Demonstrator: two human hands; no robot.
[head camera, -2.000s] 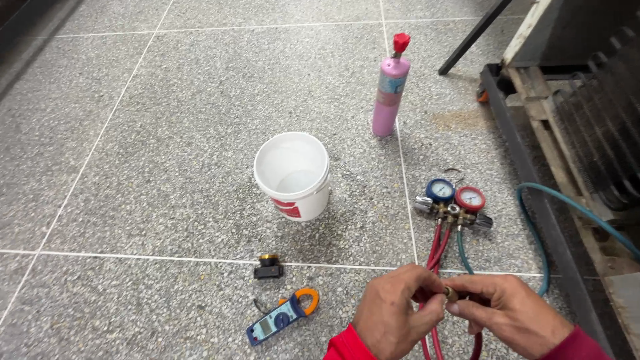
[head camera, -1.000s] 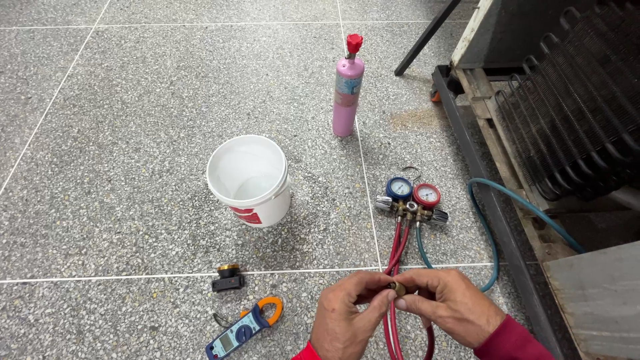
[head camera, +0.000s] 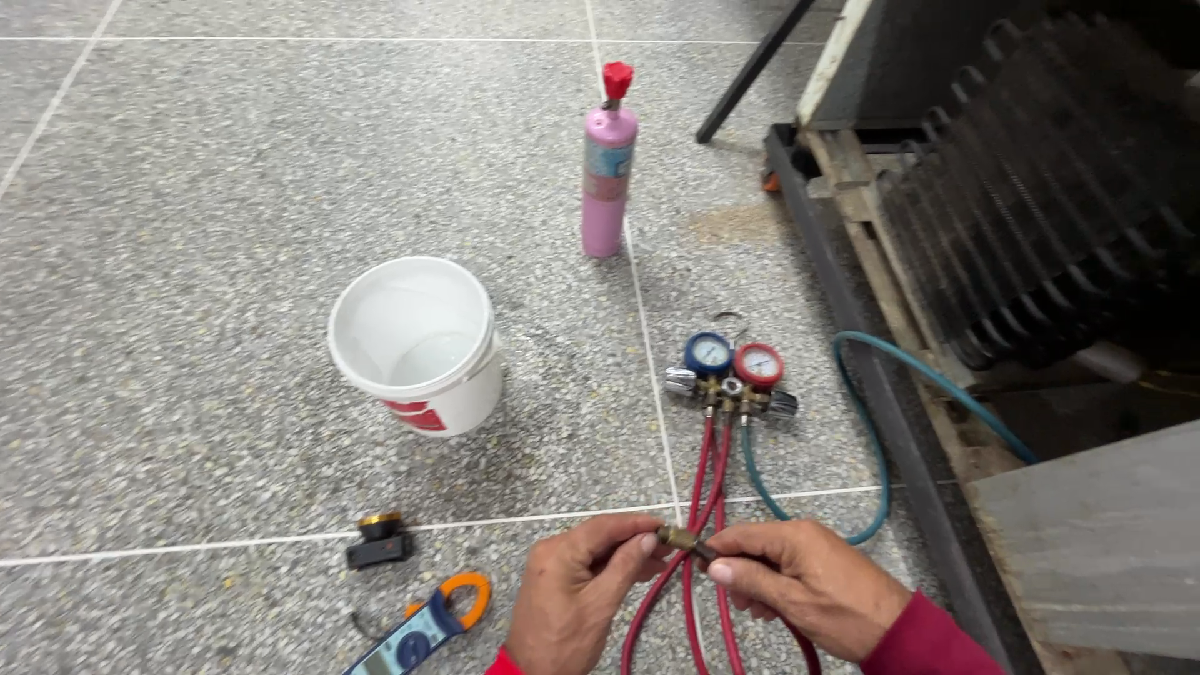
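Between the fingertips of both hands is a small brass fitting (head camera: 681, 538). My left hand (head camera: 583, 583) pinches its left end, and my right hand (head camera: 804, 583) grips the dark end on the right, where a hose seems to join it. Just beyond my hands a manifold gauge set (head camera: 731, 380) with a blue and a red gauge lies on the floor. Red hoses (head camera: 698, 469) run from it down past my hands, and a teal hose (head camera: 881, 450) loops off to the right. Part of the fitting is hidden by my fingers.
A white plastic bucket (head camera: 412, 328) stands at left centre, with a pink gas cylinder (head camera: 607, 187) upright behind it. A clamp meter (head camera: 422, 633) and a small black device (head camera: 379, 544) lie at lower left. A black metal frame (head camera: 844, 291) and a finned black condenser coil (head camera: 1041, 197) border the right.
The brass fitting shows more plainly between my fingertips now, and my hands are slightly farther apart around it. The view has shifted a little to the right.
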